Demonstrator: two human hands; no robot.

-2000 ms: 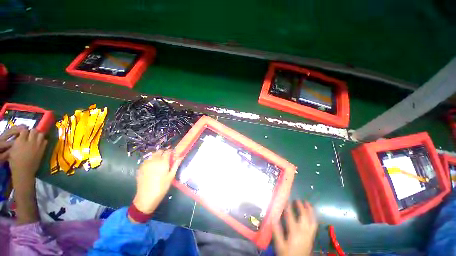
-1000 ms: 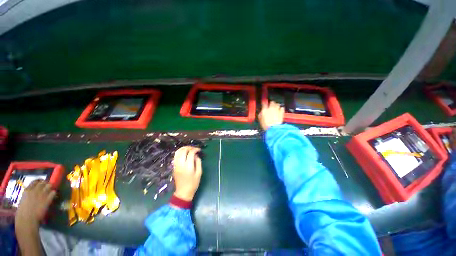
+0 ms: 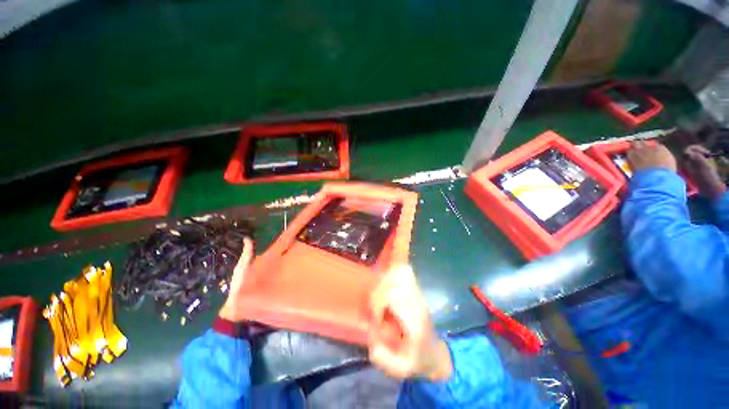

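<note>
A red-orange foam tray (image 3: pixel 308 291) is in front of me on the green bench, blurred, its near part a wide plain orange area. A dark tablet unit (image 3: pixel 352 230) with open electronics shows in its far part. My left hand (image 3: pixel 238 283) holds the tray's left edge, fingers partly hidden. My right hand (image 3: pixel 404 323) is blurred and curled at the tray's near right corner; its exact grip is unclear. A tangled pile of black flex cables (image 3: pixel 180 260) lies left of the tray.
Orange flex ribbons (image 3: pixel 84 323) lie far left. Trays with tablets stand on the back line (image 3: pixel 292 173) and at right (image 3: pixel 523 232), near a slanting grey post (image 3: pixel 519 84). A red-handled tool (image 3: pixel 507 321) lies at the right bench edge. Another person's hand (image 3: pixel 651 156) is at far right.
My right hand has come back from the far line, and a tray is now in front of me between my hands. My left hand has left the cable pile. The view has swung right.
</note>
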